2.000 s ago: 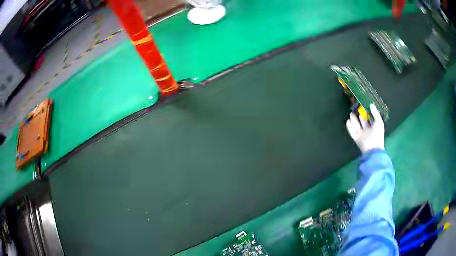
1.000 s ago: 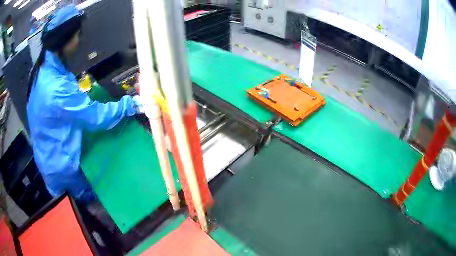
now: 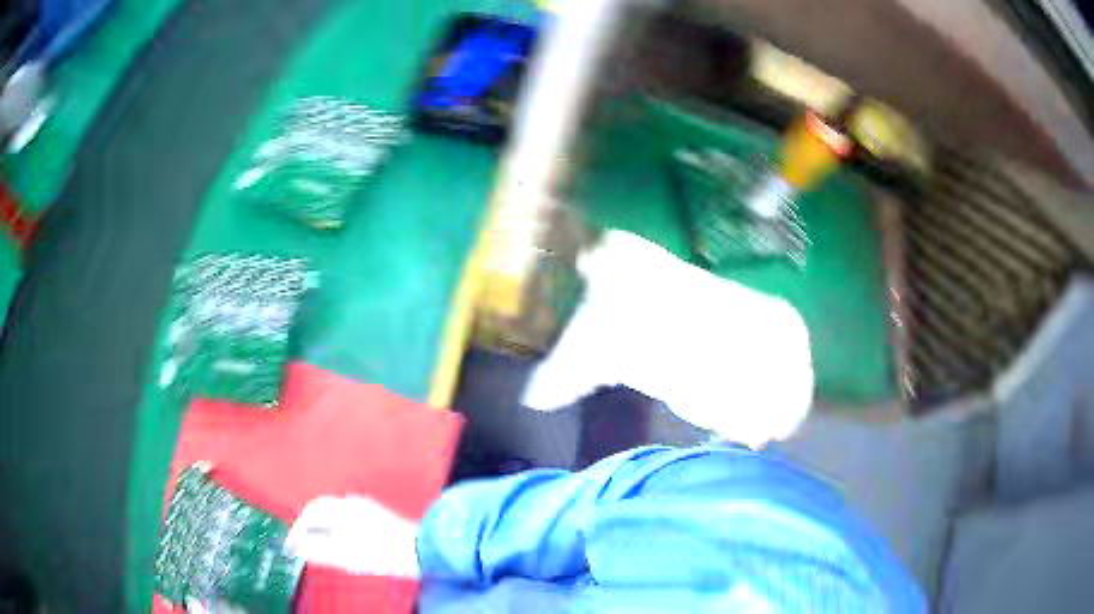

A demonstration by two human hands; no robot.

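My left hand [image 3: 354, 535], in a white glove, reaches left over the red mat [image 3: 324, 426]. Its fingers are at the right edge of a green circuit board [image 3: 222, 540] and appear to grip it; blur hides the fingertips. My right hand is not in view. Another green circuit board [image 3: 746, 216] lies on the booth's green floor. The blasting nozzle [image 3: 810, 150], orange with a white tip, is above that board. A large white cloth [image 3: 684, 342] lies at the booth opening.
Two more boards [image 3: 324, 156] lie on the green bench, left of the booth. A black parts box [image 3: 478, 74] with blue contents stands behind them. The dark conveyor [image 3: 90, 300] runs along the left. Brown ridged foam [image 3: 990, 258] lines the booth's right side. A blue sleeve shows top left.
The view has swung from the conveyor and the other person to the booth and red mat. My gloved left hand has come into view at a board.
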